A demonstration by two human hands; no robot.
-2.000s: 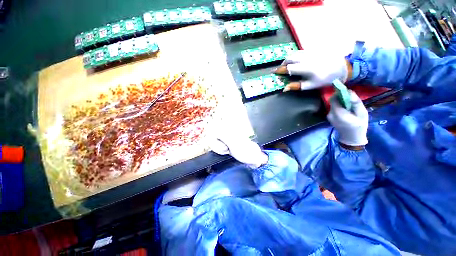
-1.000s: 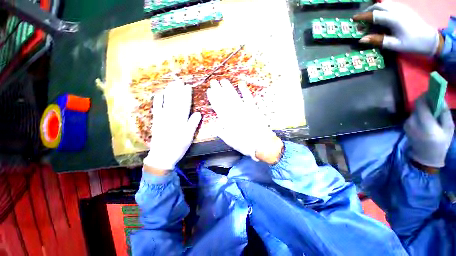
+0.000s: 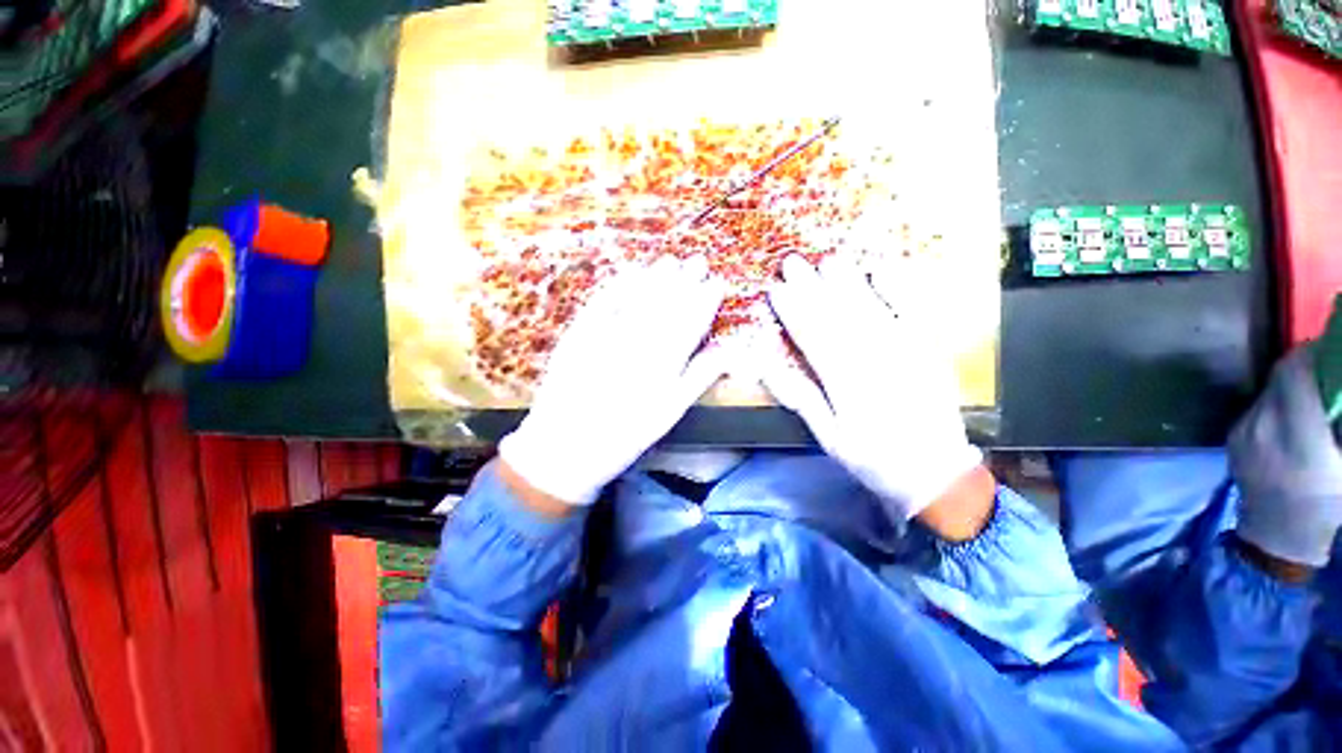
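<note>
Red-brown and amber scraps (image 3: pixel 545 294) cover the middle of a tan cardboard board (image 3: pixel 964 191). My left hand (image 3: pixel 626 368), in a white glove, lies palm down on the near part of the scraps. My right hand (image 3: pixel 868 368), also gloved, lies beside it with its fingertips among the scraps. The two hands are close together with a small gap between them. Whether scraps are under the fingers is hidden. Thin dark tweezers (image 3: pixel 765 172) lie on the scraps beyond the hands, held by neither hand.
A green circuit board panel (image 3: pixel 662 18) sits at the cardboard's far edge. Another panel (image 3: pixel 1141 240) lies on the dark mat to the right. A blue tape dispenser (image 3: pixel 272 316) stands at left. A neighbour's gloved hand (image 3: pixel 1292 456) is at the right edge, near a red pad (image 3: pixel 1310 177).
The view has swung to the right, then straightened. My left hand has come into view. My right hand has moved from the cardboard's near edge onto the scraps. The neighbour's other hand has left the picture.
</note>
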